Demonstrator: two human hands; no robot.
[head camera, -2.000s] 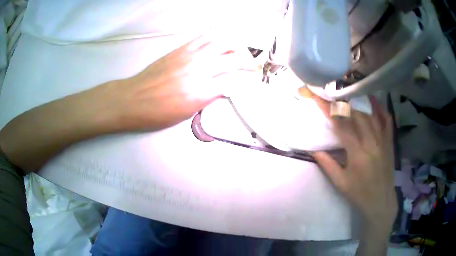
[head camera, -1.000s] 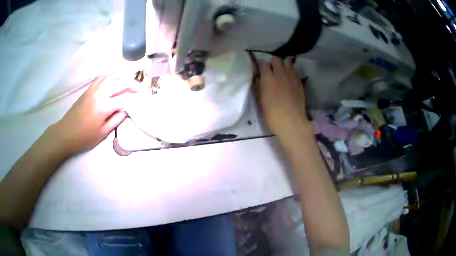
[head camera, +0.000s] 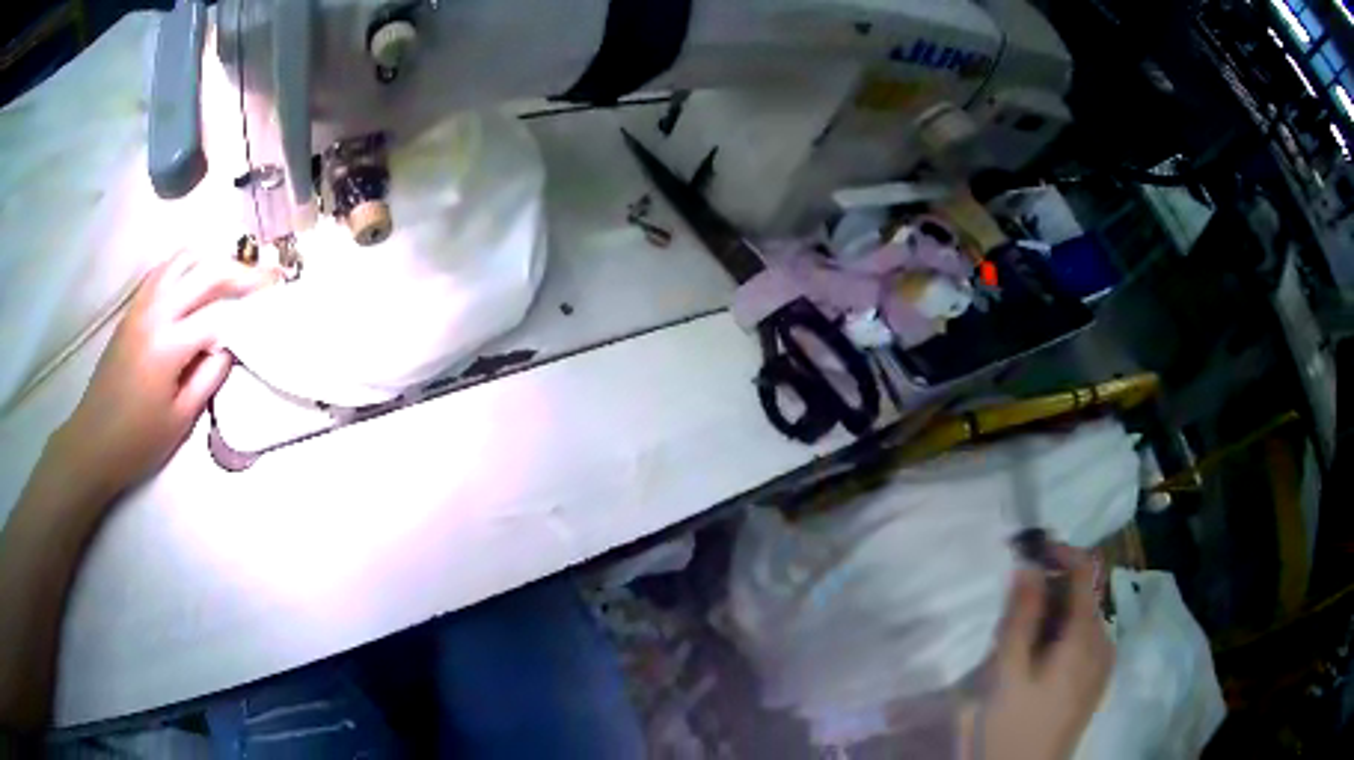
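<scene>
The white fabric piece (head camera: 431, 282) lies on the machine bed under the needle area, rounded at its right side and washed out by glare at the left. My left hand (head camera: 141, 379) is at its left edge, fingertips on the cloth beside the presser foot (head camera: 287, 260); glare hides the exact grip. My right hand (head camera: 1047, 653) is at the lower right, off the table and blurred, closed around small dark thread snips (head camera: 1037, 546), over a white cloth heap (head camera: 876, 579).
The sewing machine (head camera: 772, 60) spans the top. Large black-handled scissors (head camera: 802, 379) lie right of the bed with lilac-pink scraps (head camera: 869, 275) over them, beside a dark tray (head camera: 1002, 342). A yellow rod (head camera: 1039, 408) runs along the table's right edge. More white cloth (head camera: 74, 178) lies at left.
The view has shifted right. My right hand has left the fabric and moved down to the lower right, now with the dark snips in it. My left hand stays beside the needle area.
</scene>
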